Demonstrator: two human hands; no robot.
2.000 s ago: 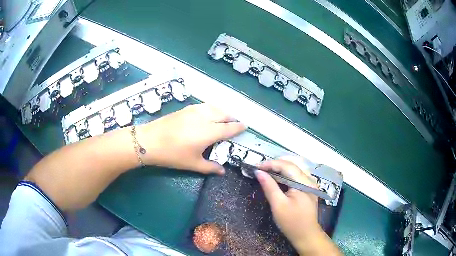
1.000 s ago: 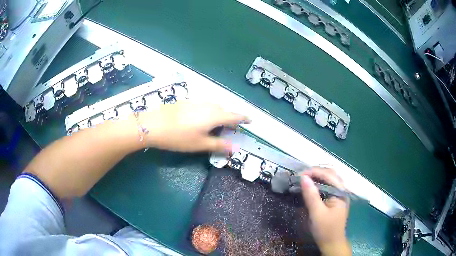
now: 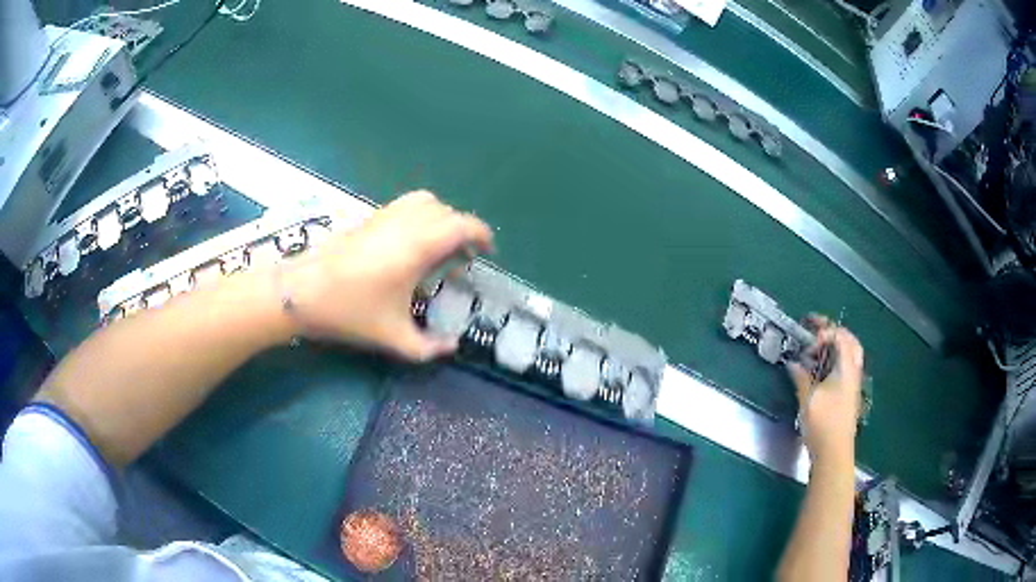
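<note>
My left hand point(image 3: 392, 279) holds one end of a silver carrier strip point(image 3: 557, 347) between thumb and fingers, raised above the near metal rail. Its pale plates and dark coil parts face me. My right hand point(image 3: 835, 381) is at the right, over the green belt, with its fingers at the right end of another carrier strip point(image 3: 763, 322). A dark tool seems to be in its fingers, but I cannot make it out. The black scrap tray point(image 3: 685, 483) lies below the held strip, with copper wire scraps point(image 3: 511, 489) and a copper ball point(image 3: 372, 540) in its near left corner.
Two carrier strips point(image 3: 125, 210) lie at the left beside the white equipment box point(image 3: 68, 125); my left forearm partly covers one. More strips point(image 3: 699, 108) are on the far lane behind a metal rail point(image 3: 636, 119). A metal fixture point(image 3: 880, 529) stands at the near right.
The worked strip has risen from the tray's edge over the rail, with my left hand on it. My right hand has moved right and away, to the strip on the belt. That strip has travelled right.
</note>
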